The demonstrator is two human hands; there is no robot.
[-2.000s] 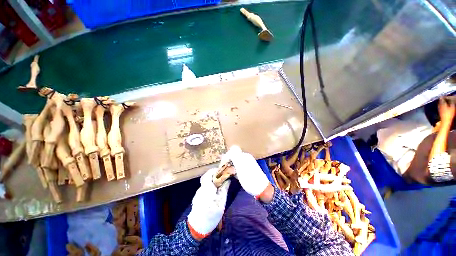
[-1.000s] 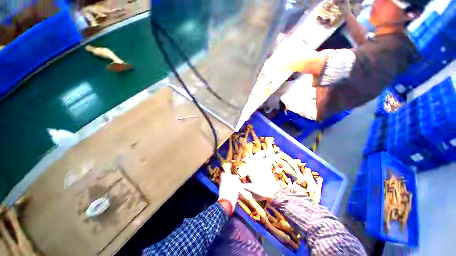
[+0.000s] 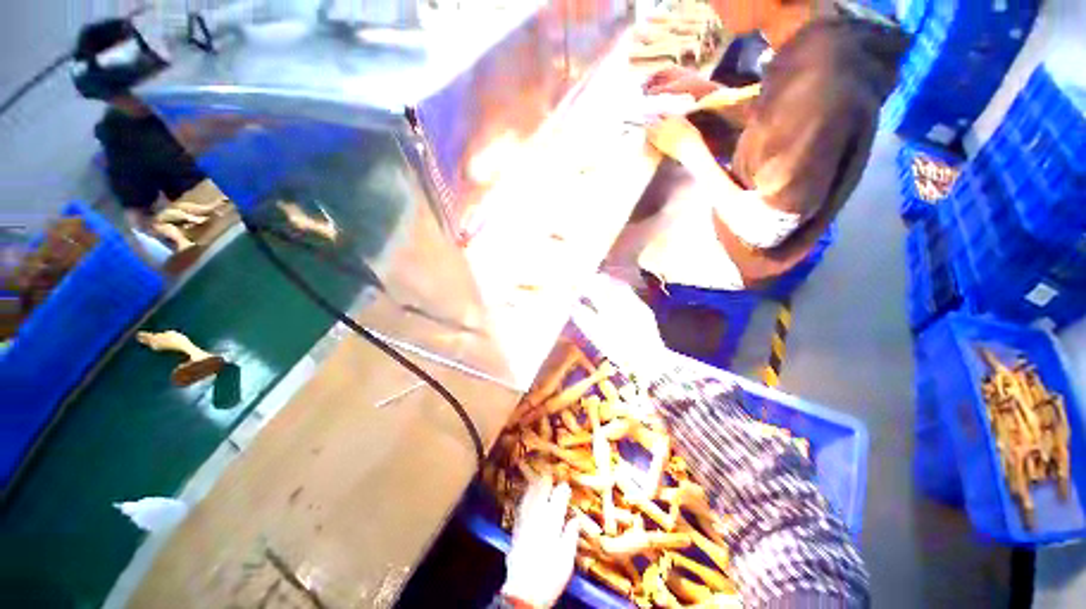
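Many tan figurine legs point(image 3: 619, 476) lie in a heap in the blue right parts bin point(image 3: 843, 458). My left hand point(image 3: 542, 547), in a white glove, is at the bin's near left side over the legs; I cannot tell whether it grips one. My right hand point(image 3: 619, 327), also gloved in white, reaches past the bin's far edge beside the shiny metal hood. Strong glare washes it out, and I cannot see whether it holds anything. My right sleeve covers part of the bin.
A tan leg with a brown sole point(image 3: 185, 357) lies on the green belt point(image 3: 72, 476). A black cable point(image 3: 357, 327) hangs over the bench point(image 3: 322, 464). The metal hood point(image 3: 476, 107) rises ahead. A seated person point(image 3: 810, 131) works beyond it. Blue totes point(image 3: 1012, 452) stand at right.
The view has swung further right, with the work board out of sight. My right hand has moved from the leg heap to beyond the bin's far edge. My left hand is now apart from it.
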